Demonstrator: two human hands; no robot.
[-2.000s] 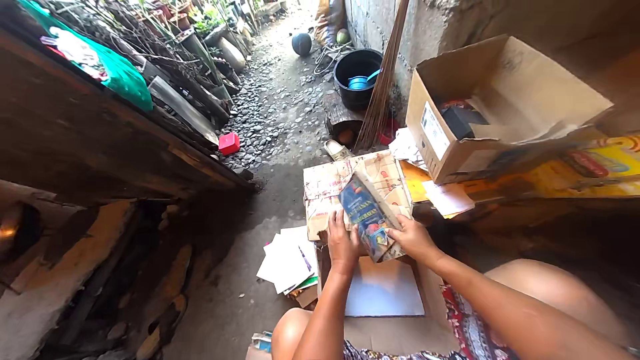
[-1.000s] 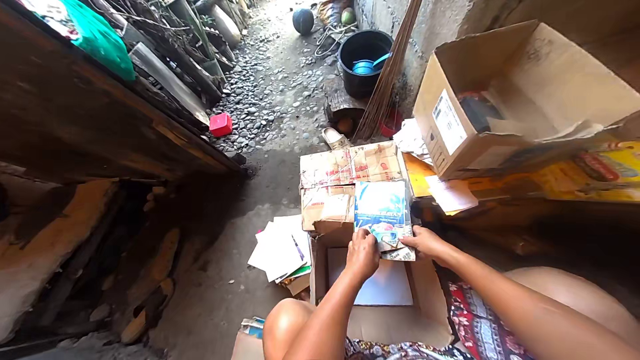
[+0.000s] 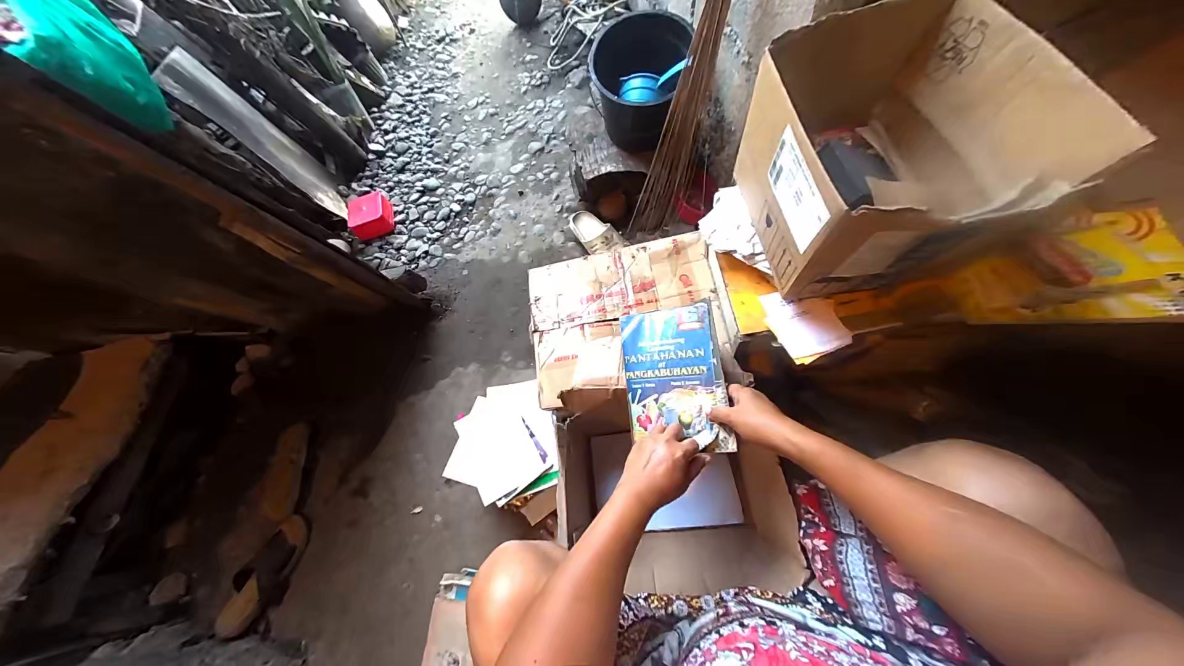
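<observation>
A worn blue paperback book (image 3: 671, 365) lies cover up against a taped cardboard box (image 3: 592, 287), over the far edge of an open cardboard box (image 3: 712, 560). My left hand (image 3: 661, 462) rests on the book's lower edge, fingers on the cover. With my right hand (image 3: 751, 416) I grip its lower right corner, the thumb on top. Inside the open box, below the book, lies a flat white sheet or cover (image 3: 694, 499). My palms and some fingertips are hidden.
A stack of papers (image 3: 504, 444) sits on the ground left of the boxes. At the right stands a large open carton (image 3: 832, 213) with dark items inside, by loose papers (image 3: 805, 324). Farther off are a black bucket (image 3: 629, 111), a stick broom (image 3: 689, 102) and a red container (image 3: 371, 215).
The book was tilted in my hands two seconds ago, then showed a paler blue-and-white face; now its titled blue cover is up. Both hands have stayed at its lower edge since one second ago.
</observation>
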